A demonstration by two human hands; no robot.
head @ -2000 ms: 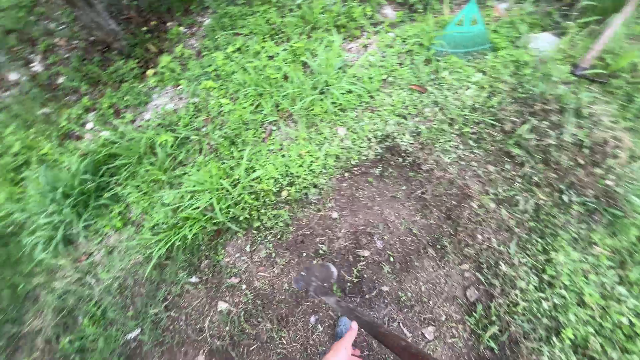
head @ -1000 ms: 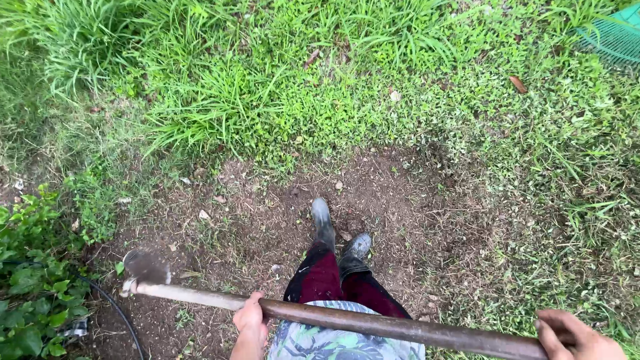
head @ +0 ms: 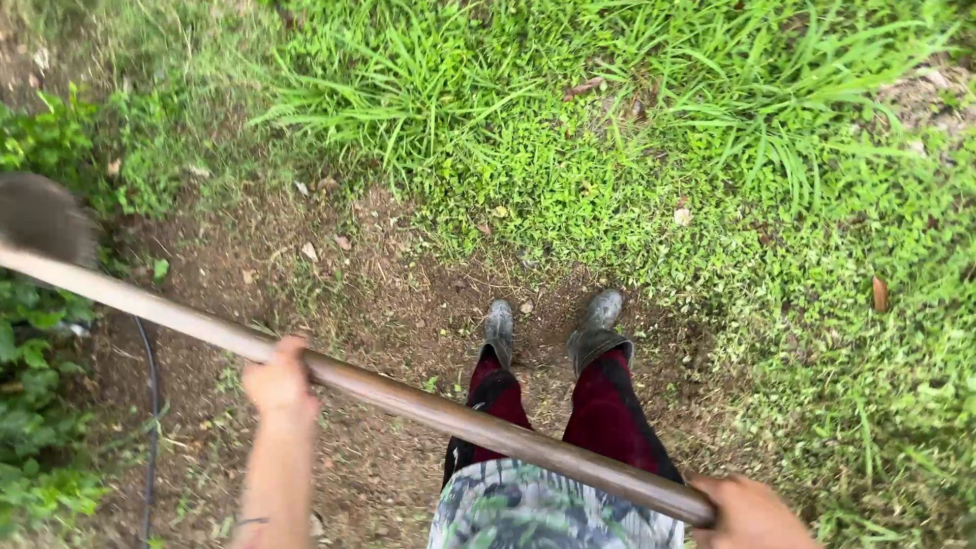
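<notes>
A hoe with a long wooden handle (head: 457, 422) slants across my body, from upper left to lower right. Its blurred metal blade (head: 44, 221) is at the left edge, raised in front of leafy plants. My left hand (head: 280, 381) grips the handle around the middle, where pale wood meets darker wood. At the butt end, my right hand (head: 743, 507) is closed around the handle, its fingers partly hidden. Below the handle are my dark red trousers and patterned shirt.
My grey boots (head: 499, 328) stand on bare brown soil (head: 366, 457). Green grass and low weeds (head: 534, 152) grow ahead and to the right. A dark hose or cable (head: 152, 427) runs along the soil at left, beside leafy plants (head: 34, 381).
The hoe's blade end has swung up to the left compared with one second ago. My right hand has closed on the butt end. The feet stand farther apart, and the view has shifted left.
</notes>
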